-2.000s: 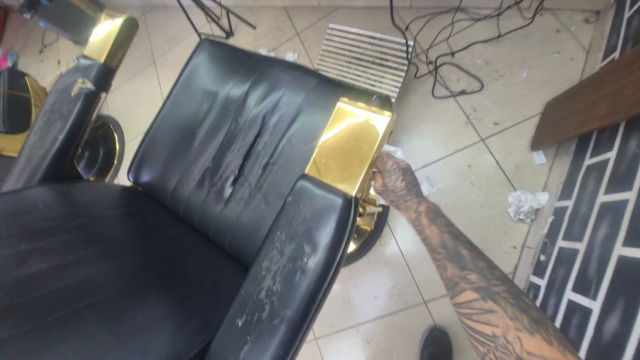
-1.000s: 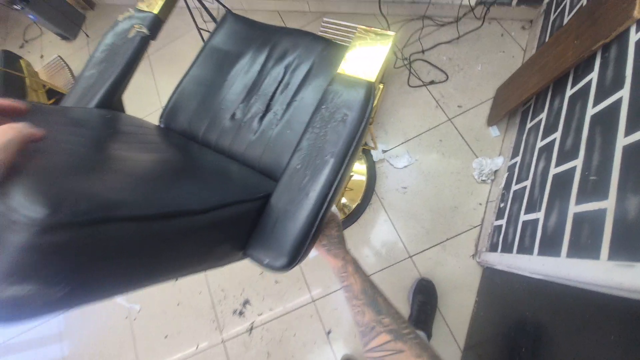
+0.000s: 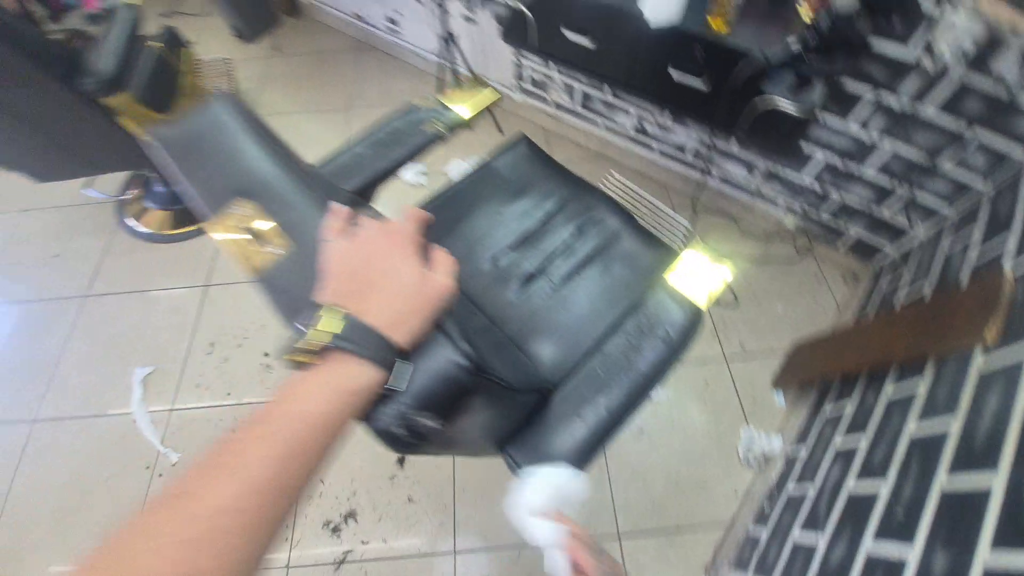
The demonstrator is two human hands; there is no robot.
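Observation:
A black leather barber chair [image 3: 552, 256] with gold trim stands at the middle, creases across its backrest. My left hand [image 3: 384, 272], wearing a watch with a dark strap, lies over the chair's near left part with the fingers bent; whether it grips the edge is blurred. At the lower end of the right armrest [image 3: 616, 376], a crumpled white cloth or paper [image 3: 548, 500] is held in my right hand [image 3: 588, 552], which shows only partly at the bottom edge. The gold armrest cap [image 3: 700, 276] shines at the far end.
Another black and gold chair [image 3: 240, 176] is at the left. A brown wooden board [image 3: 896, 332] leans by the brick-patterned wall [image 3: 904, 456] at right. Dark drawers [image 3: 608, 48] line the back. Hair clippings [image 3: 340, 524] and a white paper strip [image 3: 144, 416] lie on the tiles.
My left hand has come from the left edge over the chair. My right hand now shows white cloth or paper at the armrest's lower end. The view has swung widely.

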